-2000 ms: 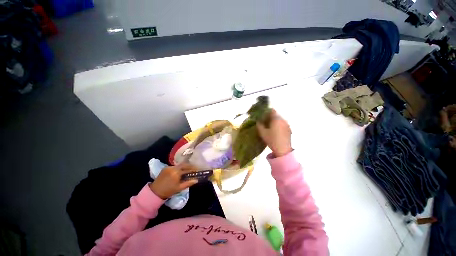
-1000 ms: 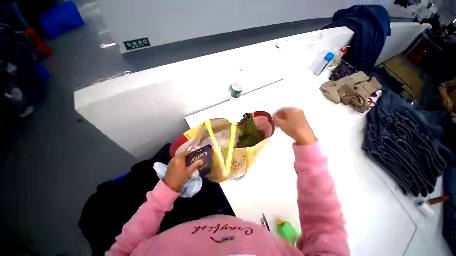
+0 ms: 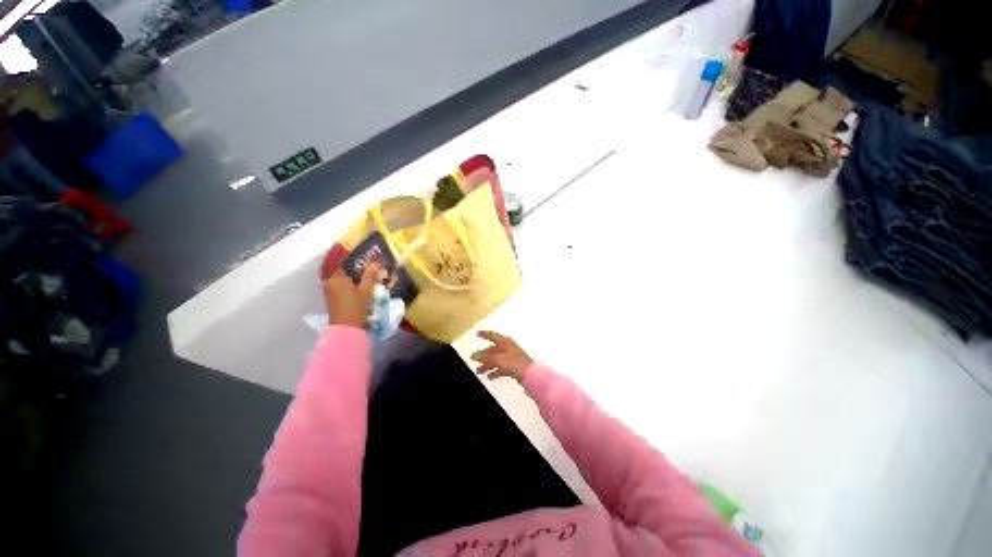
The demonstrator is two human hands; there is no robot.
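The yellow tote bag [image 3: 479, 261] with red ends stands at the white table's corner, its handles up. An olive cloth item [image 3: 447, 194] shows in its opening. My left hand [image 3: 350, 296] holds a dark smartphone [image 3: 370, 259] with lettering against the bag's left side. A pale blue-white soft piece [image 3: 385, 316] hangs at the same hand. My right hand [image 3: 503, 357] is empty with fingers apart, just below the bag's lower right corner, not touching it. What else is inside the bag is hidden.
A green-and-white bottle [image 3: 731, 509] lies at the table's near edge. A small round tin [image 3: 513, 207] is partly behind the bag. Beige cloth [image 3: 785, 131], a blue-capped can [image 3: 704, 89] and folded jeans [image 3: 914, 218] are at the far right. A low white divider [image 3: 250, 310] runs behind.
The bag now stands upright, farther up and left in view. The olive item has gone from my right hand into the bag. My right hand has moved down and left, below the bag.
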